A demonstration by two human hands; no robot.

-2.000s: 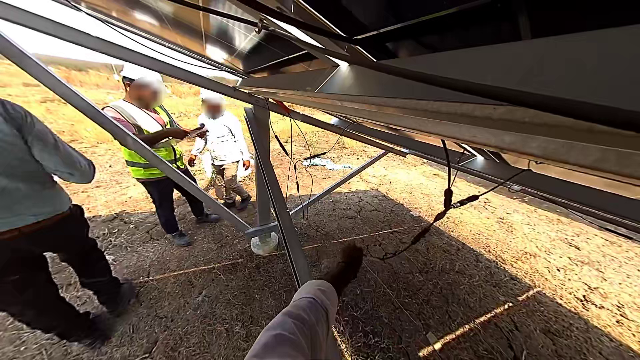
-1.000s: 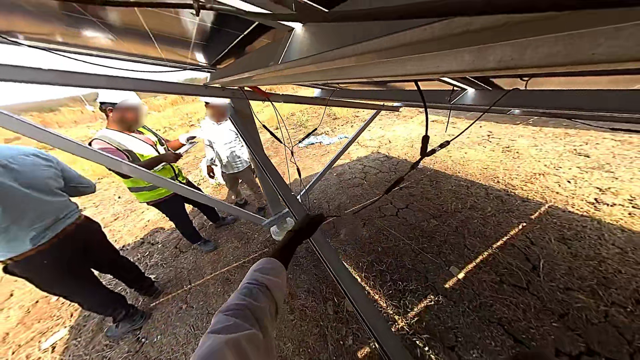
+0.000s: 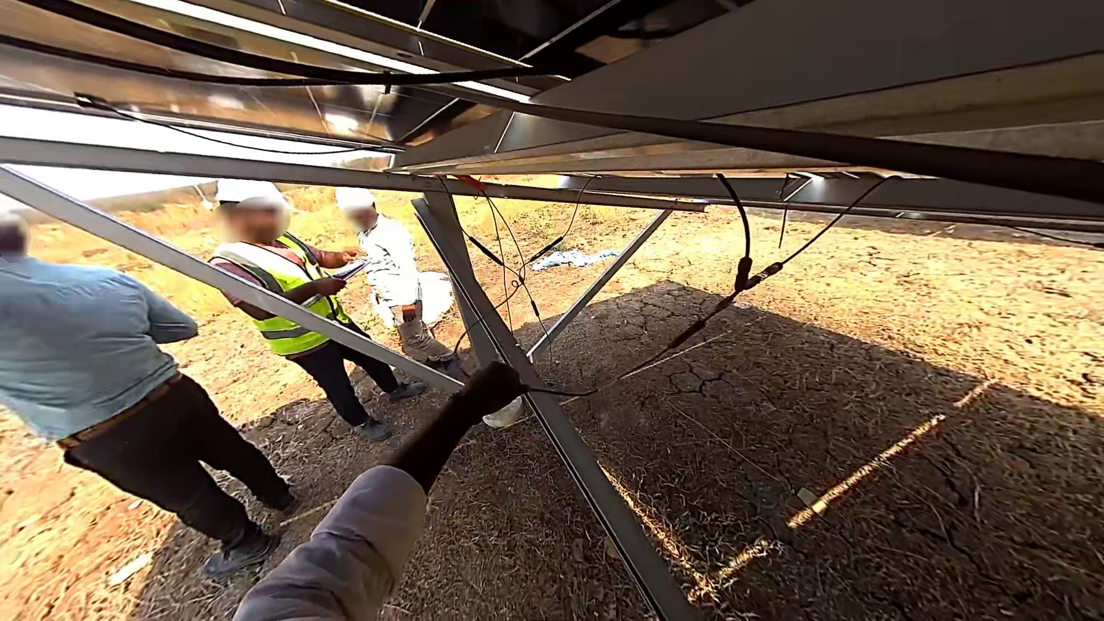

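My left hand (image 3: 496, 388) reaches up from the lower left, its fingers closed on the end of a thin black cable (image 3: 573, 394). It is beside the diagonal metal brace (image 3: 561, 431); whether it touches the metal, I cannot tell. From the hand the cable runs right, past the brace, and rises to a branch cable connector (image 3: 759, 276) hanging under the solar panel frame. More thin cables (image 3: 520, 278) dangle by the metal post (image 3: 457, 259). My right hand is out of view.
A second brace (image 3: 216, 285) slants across the left. Beyond it stand a person in a yellow vest (image 3: 289, 293), a person in a light shirt (image 3: 392, 267) and a person in a blue shirt (image 3: 95, 345). Panel beams (image 3: 776, 164) and a thick cable (image 3: 690, 129) hang low overhead.
My left hand has moved left to the diagonal brace with the cable in it, drawing the hanging cable leftward. The view has shifted.
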